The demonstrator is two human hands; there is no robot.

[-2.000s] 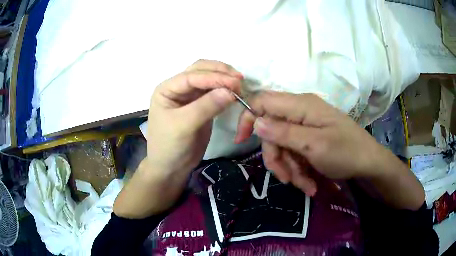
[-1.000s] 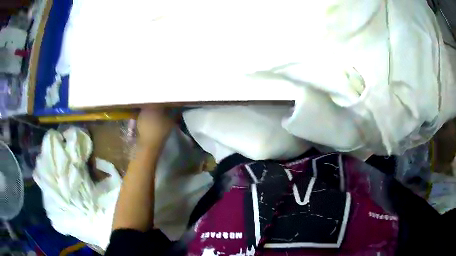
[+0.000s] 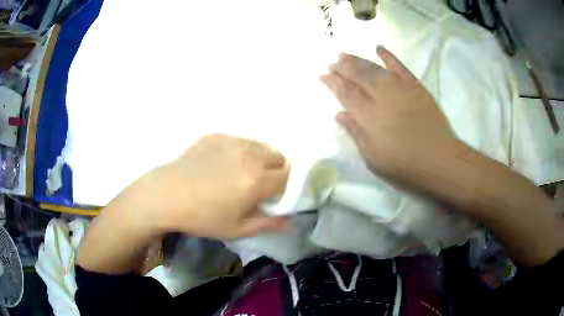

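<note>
The white fabric garment piece (image 3: 473, 80) lies over the machine table and hangs over its front edge, with folds at the right. My left hand (image 3: 226, 185) is blurred; it grips a fold of the cloth at the table's front edge between thumb and fingers. My right hand (image 3: 396, 111) rests palm down on the cloth, fingers apart, just below the sewing machine's needle area (image 3: 363, 8). The bright glare hides much of the cloth and table.
Black-handled shears (image 3: 495, 21) lie at the upper right, with a thin brown-handled tool (image 3: 544, 99) beside them. A blue surface (image 3: 52, 133) borders the table at left. A fan (image 3: 10, 265) and a bundle of white cut pieces (image 3: 57, 262) are at lower left.
The thin metal tool is no longer between my hands. My left hand has come up from below the table edge onto the cloth. My right hand is back in view, near the needle area.
</note>
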